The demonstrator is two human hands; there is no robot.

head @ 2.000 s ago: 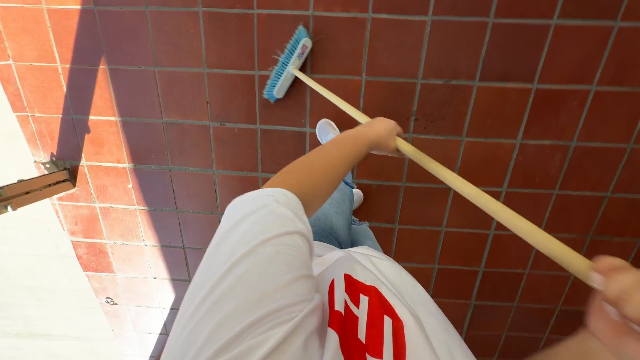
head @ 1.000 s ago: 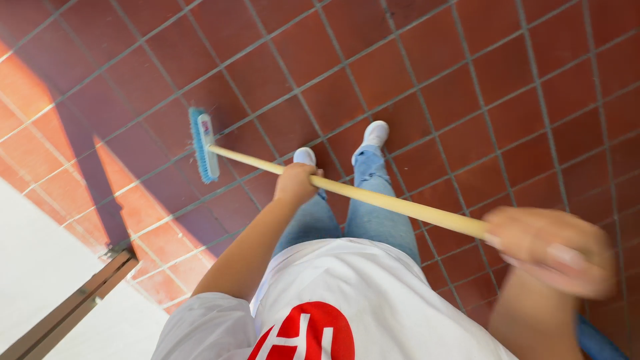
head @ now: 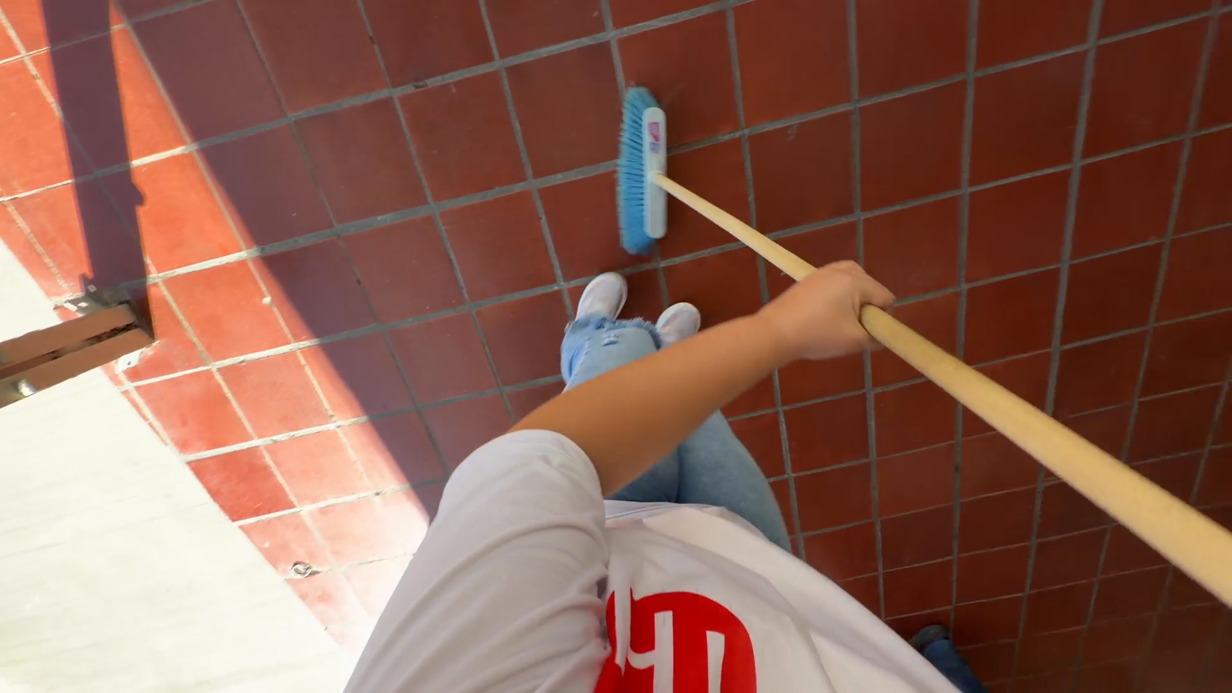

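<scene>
My left hand [head: 835, 310] is closed around the pale wooden handle of a push broom [head: 1011, 414], partway along its length. The handle slants from the broom head at the upper middle down to the right edge of the view. The broom head [head: 654, 173] has a white back and blue bristles, which point left and lie at the red tiled floor [head: 808, 173]. My right hand is outside the frame, and the far end of the handle is cut off there too.
My white shoes [head: 603, 295] stand just below the broom head. A brown metal post or beam [head: 72, 348] juts in at the left, beside a pale sunlit surface [head: 115, 549]. Part of another person's shoe and trouser leg [head: 943, 654] shows at the bottom right.
The broom head has swung from beside the sunlit strip, away from the beam, to in front of my shoes. My right hand, seen on the handle earlier, has left the view.
</scene>
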